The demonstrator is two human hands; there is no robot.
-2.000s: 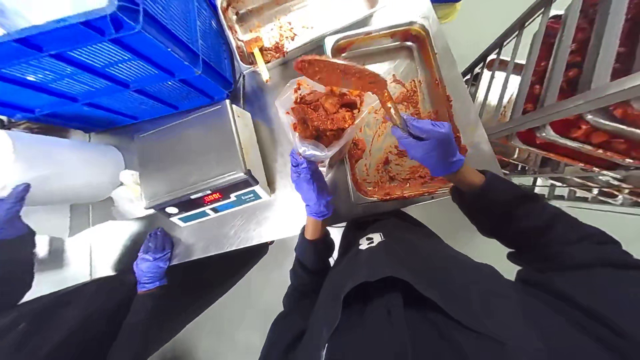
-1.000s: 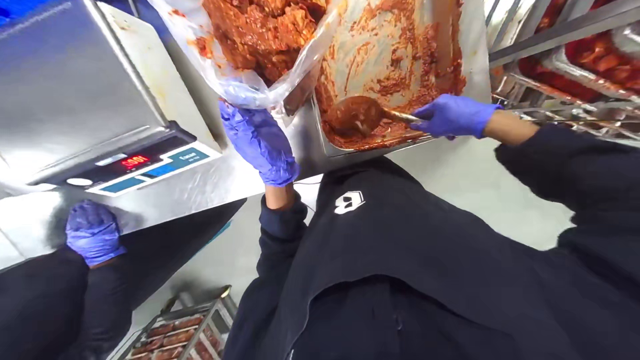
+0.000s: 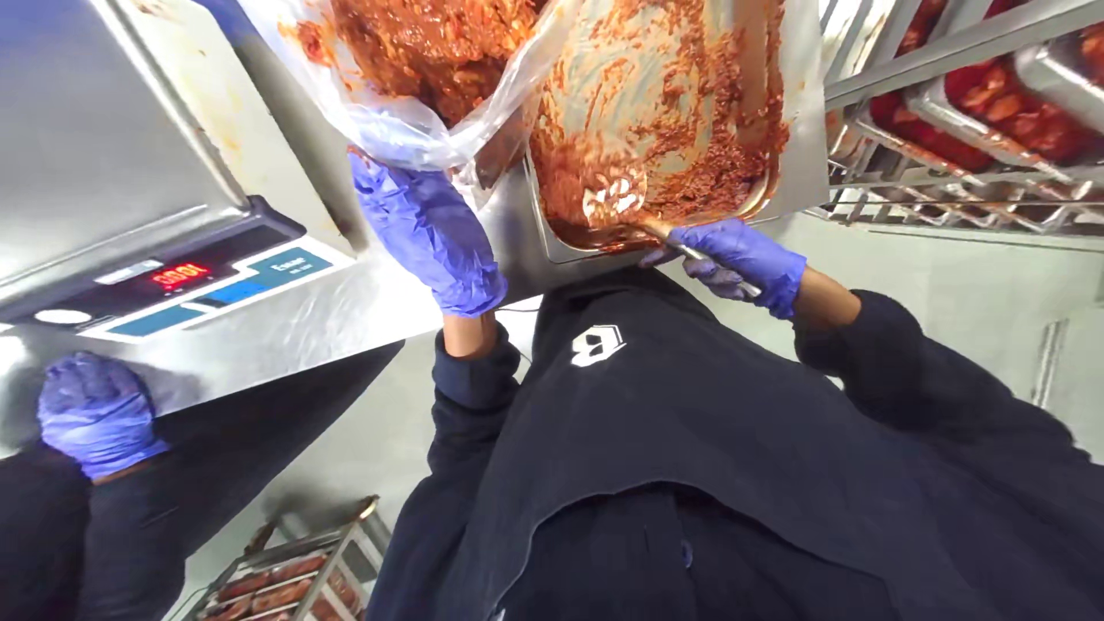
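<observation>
My left hand (image 3: pixel 431 237), in a purple glove, grips the near edge of a clear plastic bag (image 3: pixel 405 134); its fingertips are partly behind the plastic. Chunky red-orange sauced food (image 3: pixel 440 52) fills the bag. My right hand (image 3: pixel 733 259), also gloved, is closed around the metal handle of a serving spoon (image 3: pixel 614 191). The spoon's bowl rests low in the near left part of a steel tray (image 3: pixel 556 246), whose bottom and walls are smeared with red sauce and bits.
A digital scale (image 3: pixel 172 285) with a lit red display stands on the steel table (image 3: pixel 362 302) at left. Another person's gloved hand (image 3: pixel 99 414) rests at the table edge. A rack (image 3: pixel 966 60) of food trays is at right; another rack (image 3: pixel 302 578) stands below left.
The spoon, raised over the bag and tray two seconds ago, has come down into the tray with my right hand. The view has moved much closer.
</observation>
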